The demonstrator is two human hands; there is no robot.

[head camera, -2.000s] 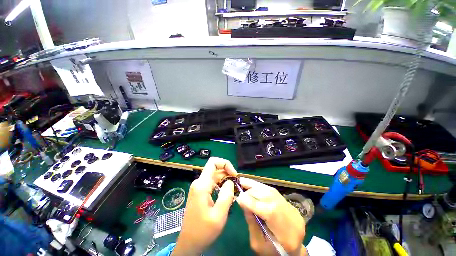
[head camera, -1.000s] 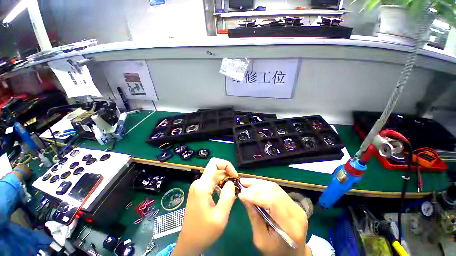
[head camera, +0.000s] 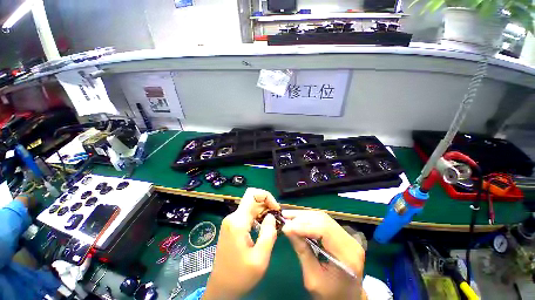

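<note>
My left hand (head camera: 245,249) holds a small round watch case (head camera: 268,218), dark with gold or brown inside, between thumb and fingertips. My right hand (head camera: 328,252) is against the case's right side and holds thin silver tweezers (head camera: 332,259), whose rear end points down and right. The tweezers' tip is at the case, hidden by my fingers. Both hands are above the green bench, in front of the raised shelf's edge. Fine detail inside the case is too small to tell.
Black compartment trays (head camera: 337,166) with watches stand on the green shelf (head camera: 252,187), beside loose watch units (head camera: 215,178). A thick blue cylinder (head camera: 401,214) hangs at right. A clear dish (head camera: 202,234), perforated plate (head camera: 197,262) and red wires (head camera: 170,247) lie left. A person's blue sleeve (head camera: 13,234) shows far left.
The rear end of the tweezers has swung up and right, and my right hand has turned slightly. My left hand stays nearly still on the case. The neighbour's blue sleeve has moved into view.
</note>
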